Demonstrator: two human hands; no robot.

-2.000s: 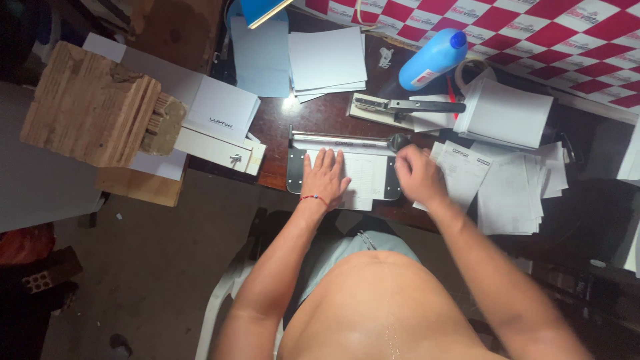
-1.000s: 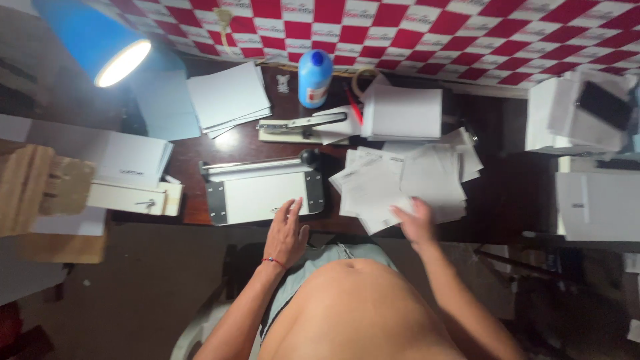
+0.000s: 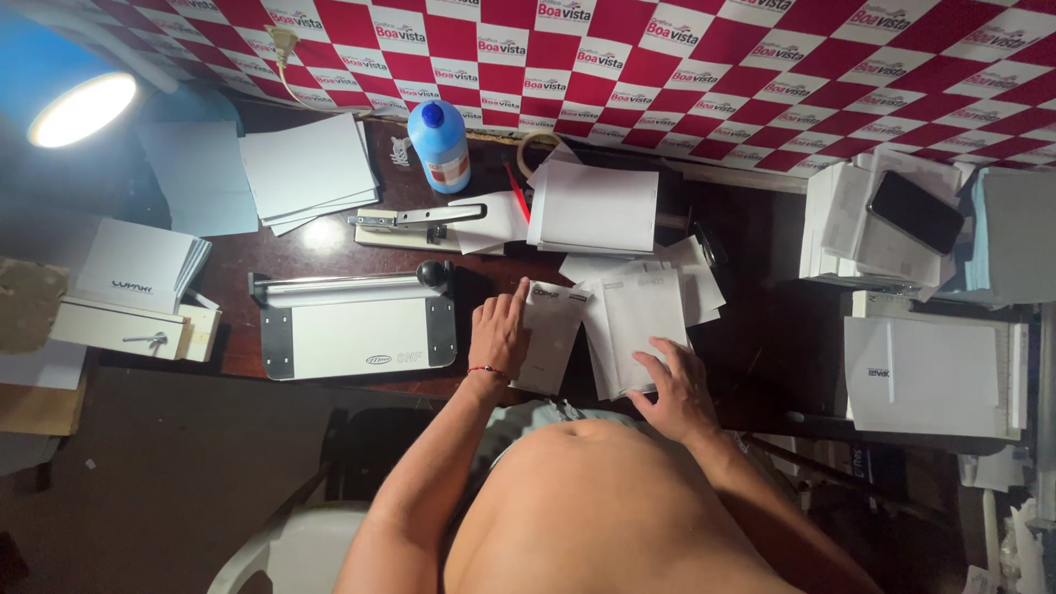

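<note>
My left hand [image 3: 498,334] rests on the left edge of a small printed sheet [image 3: 551,340], its index finger stretched toward the top corner. The other fingers lie close together. My right hand [image 3: 675,388] has its fingers spread over the lower edge of a loose pile of printed sheets [image 3: 642,326]; whether it pinches one cannot be told. Left of my left hand lies a rotary paper trimmer [image 3: 363,334] with a black knob and a bare white bed. A long-arm stapler [image 3: 422,223] sits behind it, beside a stack of white paper [image 3: 596,206].
A blue bottle [image 3: 441,148], a tape roll [image 3: 538,148] and a red pen [image 3: 517,191] stand or lie at the back. A lit lamp [image 3: 82,110] hangs at left. At right are paper stacks with a smartphone [image 3: 916,212] and another paper cutter [image 3: 1017,379].
My left hand has left the trimmer and lies on a small sheet to its right. My right hand has moved from the trimmer knob to the loose sheets. The view has shifted right.
</note>
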